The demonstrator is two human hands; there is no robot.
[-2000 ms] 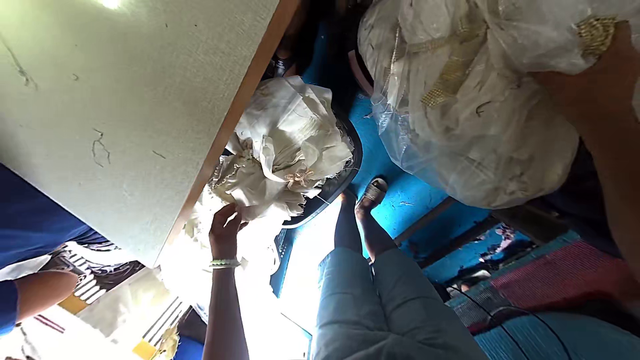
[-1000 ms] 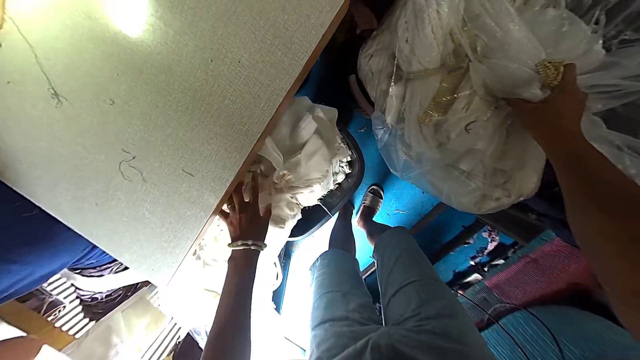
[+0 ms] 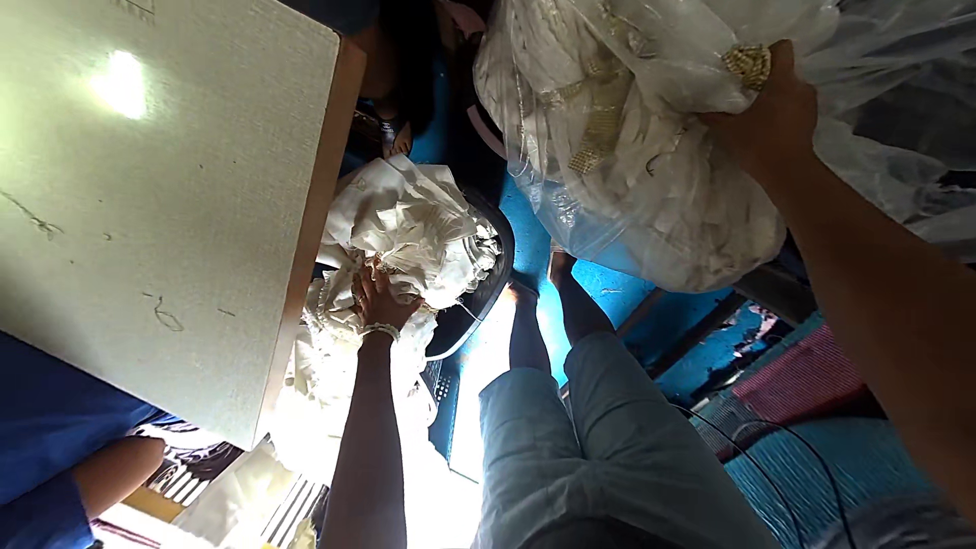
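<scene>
My left hand [image 3: 381, 299], with a pale band at the wrist, lies with spread fingers on a heap of white fabric pieces [image 3: 415, 221]. The heap fills a dark tub [image 3: 499, 263] beside the table's edge. At the upper right, my right hand [image 3: 774, 110] grips the gathered part of a large clear plastic bag [image 3: 656, 236], and a gold-coloured woven piece [image 3: 747, 67] shows at its fingers. White cloth and more gold-coloured woven strips [image 3: 602, 122] are visible through the bag. Whether the left fingers pinch any cloth is hard to see.
A pale tabletop [image 3: 191, 175] with loose threads spans the left. Another person's blue-clothed body [image 3: 61, 412] is at its lower side, and a person's foot [image 3: 396, 139] is beyond the tub. Blue floor [image 3: 526, 221] lies between tub and bag. Black cables [image 3: 778, 473] run at lower right.
My left hand has moved from beside the table's edge onto the fabric heap in the tub. My right hand keeps its grip on the bag. The view has shifted.
</scene>
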